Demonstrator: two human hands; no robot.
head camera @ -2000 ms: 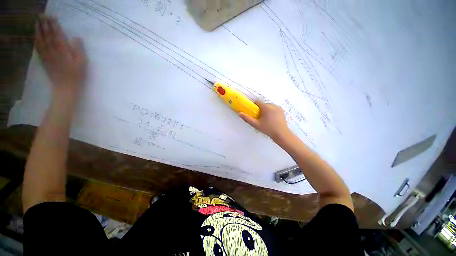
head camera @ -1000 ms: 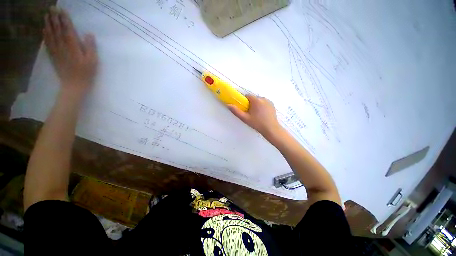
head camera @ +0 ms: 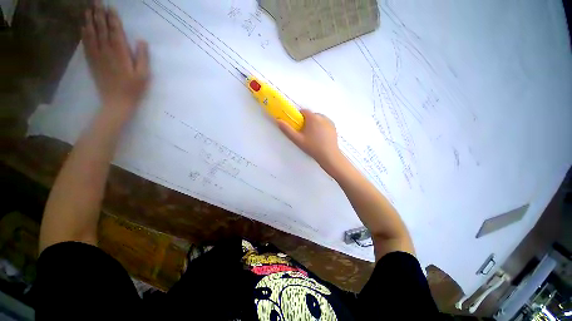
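Note:
My right hand [head camera: 318, 135] is closed around the rear of a yellow cutting knife [head camera: 276, 103] with a red spot near its thin dark tip. The tip points up and left and lies at the drawn parallel lines on a large white marker paper [head camera: 182, 81]. Whether the tip is in the paper cannot be told. My left hand [head camera: 118, 69] lies flat near the paper's left edge, palm down, fingers slightly apart, holding nothing.
A grey-beige flat weight [head camera: 326, 25] lies on the paper at the top. A handled weight [head camera: 357, 236] is by my right forearm. A narrow flat weight [head camera: 503, 221] and another handled weight [head camera: 486, 264] lie at the right. The brown table edge [head camera: 169, 204] shows in front of me.
The knife and my right hand have moved up and left along the drawn lines. The view has shifted, so the paper, weights and my left hand appear further down or sideways.

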